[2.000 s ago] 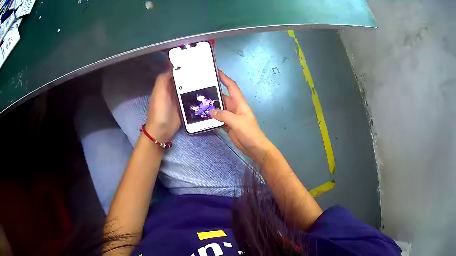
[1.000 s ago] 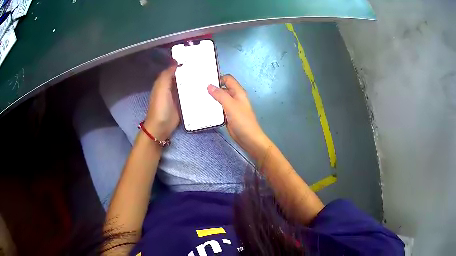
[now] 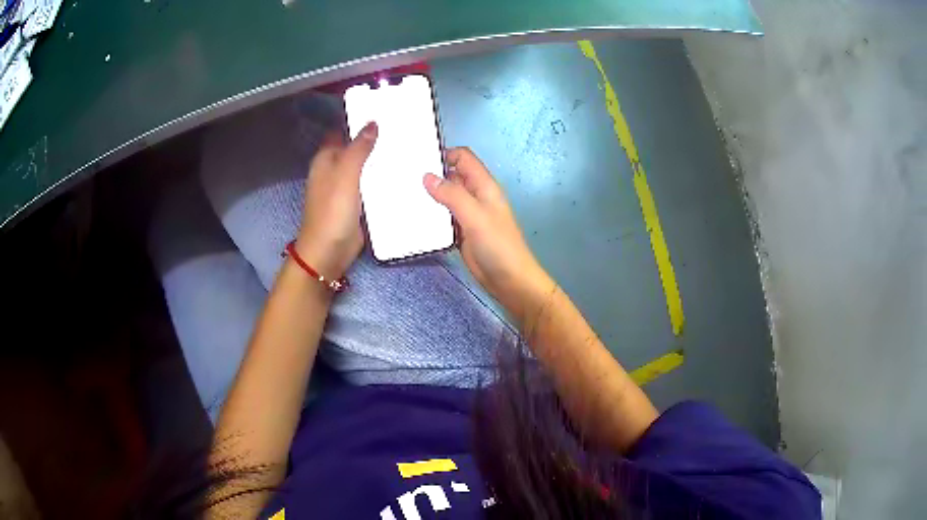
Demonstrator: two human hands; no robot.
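Observation:
A smartphone (image 3: pixel 405 198) with a nearly all bright white screen is held upright over my lap, just below the bench edge. My left hand (image 3: pixel 337 198) holds its left side, with the thumb over the upper left of the screen. My right hand (image 3: pixel 486 218) holds its right side, with the thumb on the right part of the screen. The fingers behind the phone are hidden. A thin dark cable runs from near the phone's lower end toward my body.
The dark green bench (image 3: pixel 203 51) curves across the top, with its edge just beyond the phone. White and blue printed flat pieces (image 3: pixel 14 66) lie at its far left. Grey floor with yellow tape (image 3: pixel 651 218) is at the right.
The screen went from showing a dark picture in its lower half to nearly all white. My right thumb moved up the screen. My left thumb has come over the screen's upper left.

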